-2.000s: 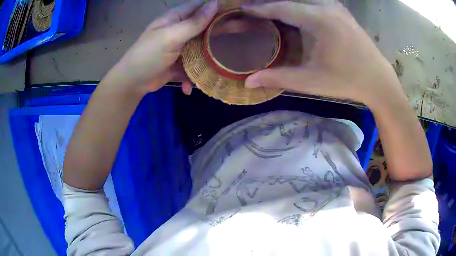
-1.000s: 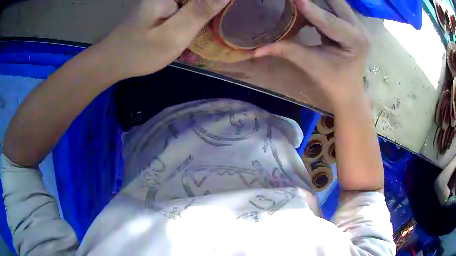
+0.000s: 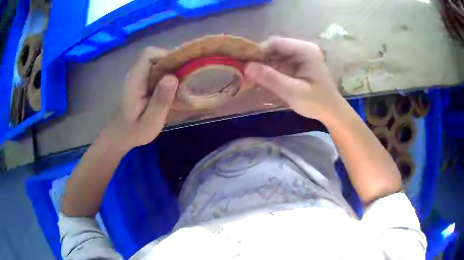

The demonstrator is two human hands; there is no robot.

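Note:
A tan ring disc [image 3: 213,46] with a red collar [image 3: 211,62] in its centre hole is held above the bench's front edge. The disc is tilted, and the bench shows through the collar's opening. My left hand [image 3: 145,104] grips the disc's left side, with the thumb at the collar. My right hand [image 3: 297,76] grips the right side, with its thumb near the collar. The fingers behind the disc are partly hidden, and the hands are slightly blurred.
A blue tray [image 3: 55,84] with tan discs [image 3: 35,76] is at the upper left. A larger blue tray [image 3: 132,19] with a white bottom is at the top. Below the bench [image 3: 356,66] are a lower right crate [image 3: 433,147] of tan rings and a lower left crate [image 3: 38,190].
The view has swung left, bringing the blue trays into sight. The ring sits lower in the picture and is tilted so its red collar shows more. Both hands still hold it.

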